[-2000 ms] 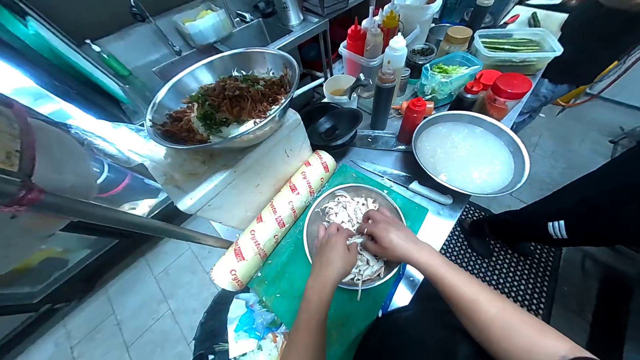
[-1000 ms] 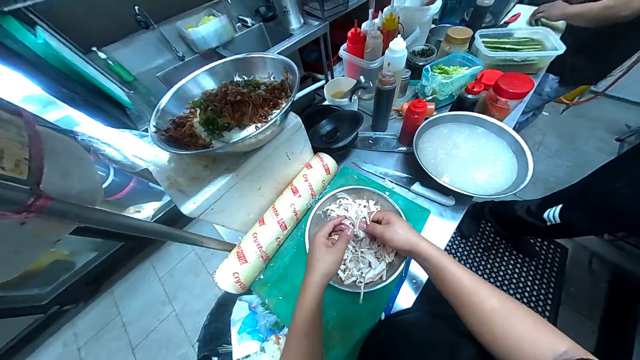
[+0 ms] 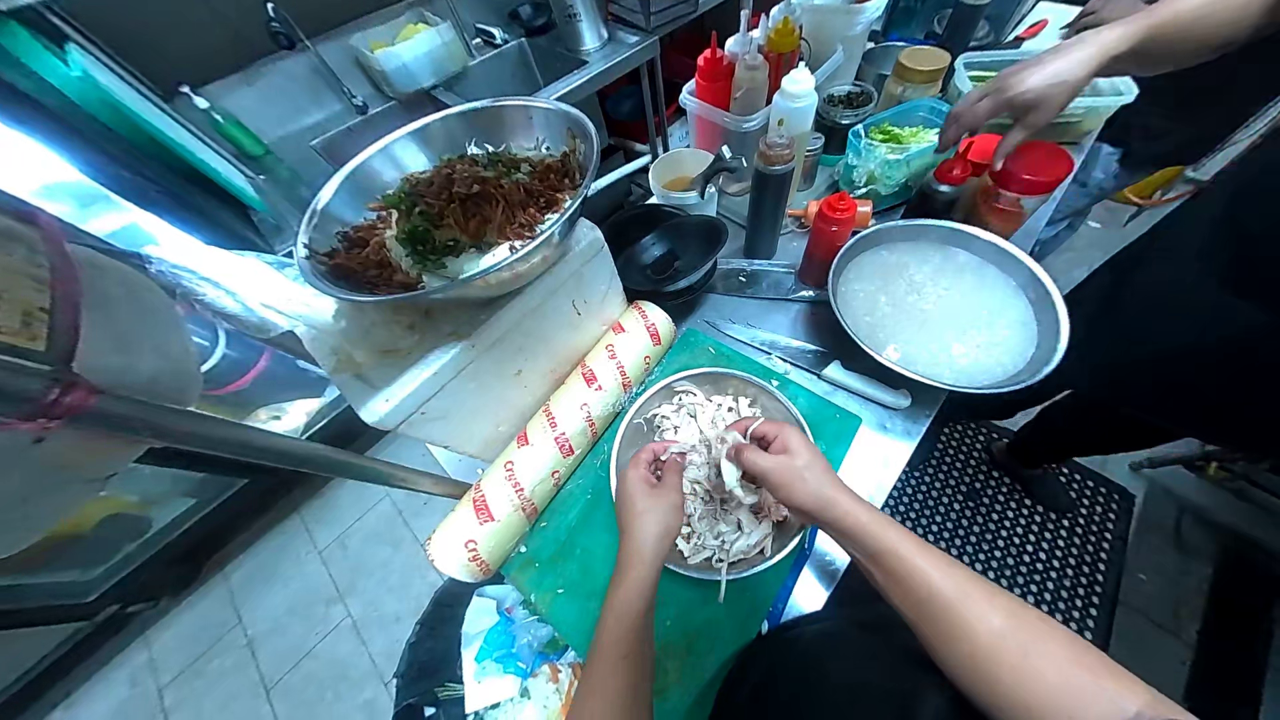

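Note:
A metal bowl (image 3: pixel 622 440) of pale shredded meat (image 3: pixel 725 535), which looks like chicken, sits on a green cutting board (image 3: pixel 690 630). My left hand (image 3: pixel 652 490) is over the bowl's left side, its fingertips pinching a piece of the meat. Opposite it, my right hand (image 3: pixel 785 462) grips a larger pale strip between thumb and fingers. The two hands are a short way apart, with shreds between them. A roll of plastic wrap (image 3: pixel 550 440) lies along the board's left edge. Beyond the board rests a knife with a white handle (image 3: pixel 865 384).
At right stands a basin of cloudy liquid (image 3: pixel 935 305); at upper left, a large steel bowl (image 3: pixel 450 290) with browned shreds and herbs. Squeeze bottles (image 3: pixel 770 195) and black bowls (image 3: pixel 670 250) are behind. A co-worker's hand (image 3: pixel 1030 95) reaches over red-lidded jars (image 3: pixel 1035 170). Below left is a waste bin (image 3: pixel 425 640).
A co-worker's hand has come in over the red-lidded jars at the upper right. My hands have shifted slightly above the bowl, still among the shreds.

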